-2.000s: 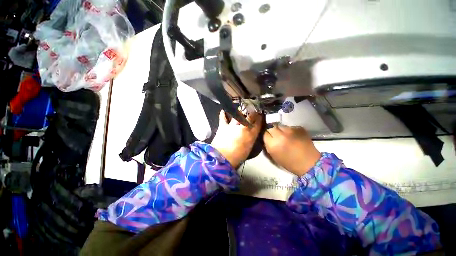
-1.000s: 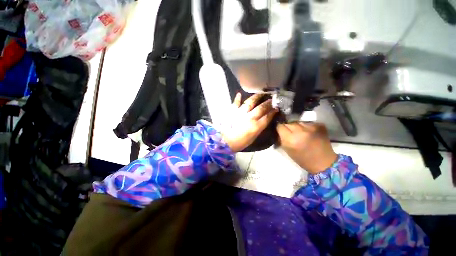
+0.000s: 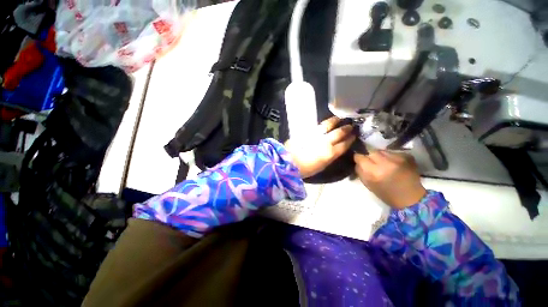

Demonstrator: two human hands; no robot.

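Observation:
A black and camouflage backpack panel (image 3: 240, 90) with straps and small dark buckles lies on the white table left of the sewing machine (image 3: 390, 66). Its dark curved edge runs under my hands beside the needle area. My left hand (image 3: 322, 150) presses on this edge, fingertips near the presser foot (image 3: 375, 127). My right hand (image 3: 390, 174) is just right of it, thumb and fingers closed on the dark edge. The pinched part is mostly hidden by the fingers. A dark curved bar (image 3: 429, 90) stands in front of the machine head.
A white paddle-shaped lamp or arm (image 3: 301, 111) hangs over the panel by my left hand. A crumpled plastic bag (image 3: 123, 33) is at the upper left. Camouflage pieces (image 3: 78, 180) are piled at the left. A loose black webbing piece (image 3: 521, 180) hangs at the right.
The view has shifted, so more of the panel shows and the machine sits further right. Both hands remain at the dark edge by the needle, the left now flatter on it.

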